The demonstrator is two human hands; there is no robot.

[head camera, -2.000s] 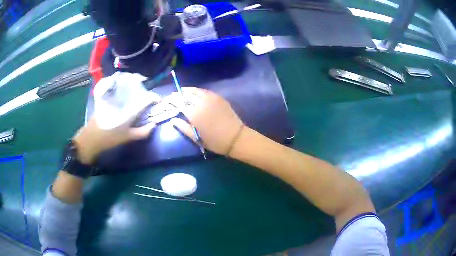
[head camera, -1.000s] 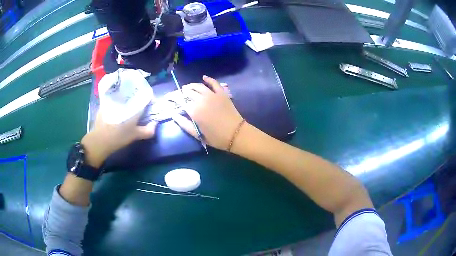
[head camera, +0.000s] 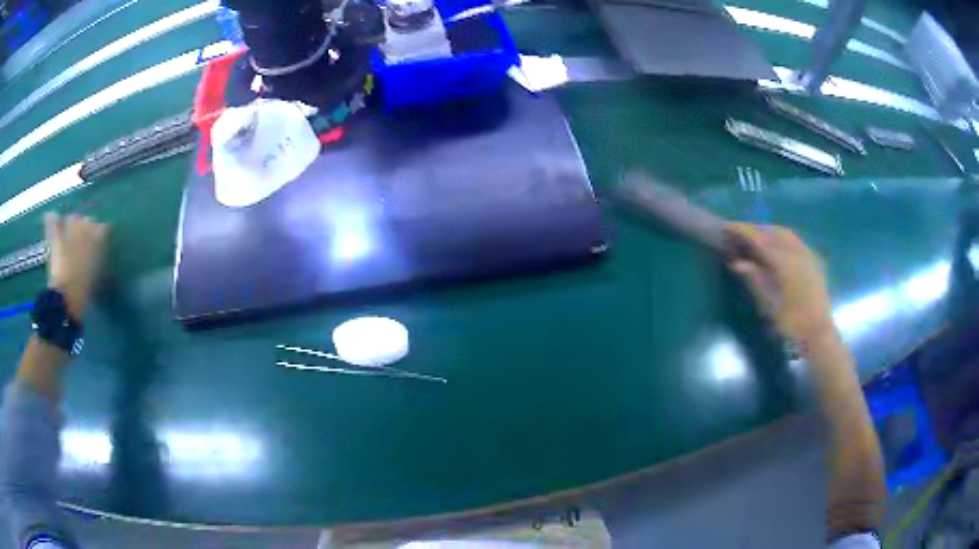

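Note:
My right hand [head camera: 782,273], blurred, grips one end of a slim silver-grey strip [head camera: 676,210] above the green bench, right of the dark mat [head camera: 429,214]. My left hand [head camera: 75,252] is at the far left, its fingers by the end of another silver strip [head camera: 26,258]; whether it grips it I cannot tell. The crumpled white wipe [head camera: 261,150] lies at the mat's back left corner. The thin blue tool is not clearly visible.
The microscope [head camera: 285,38] stands behind the mat, beside a red bin [head camera: 210,102] and a blue bin [head camera: 451,80] holding a pale bottle [head camera: 415,32]. A white disc [head camera: 370,340] and tweezers [head camera: 360,371] lie in front. More strips [head camera: 784,147] lie back right.
Both hands have left the mat, the left moving far left and the right moving right with a strip in it. The white wipe is out of the left hand. The view has shifted.

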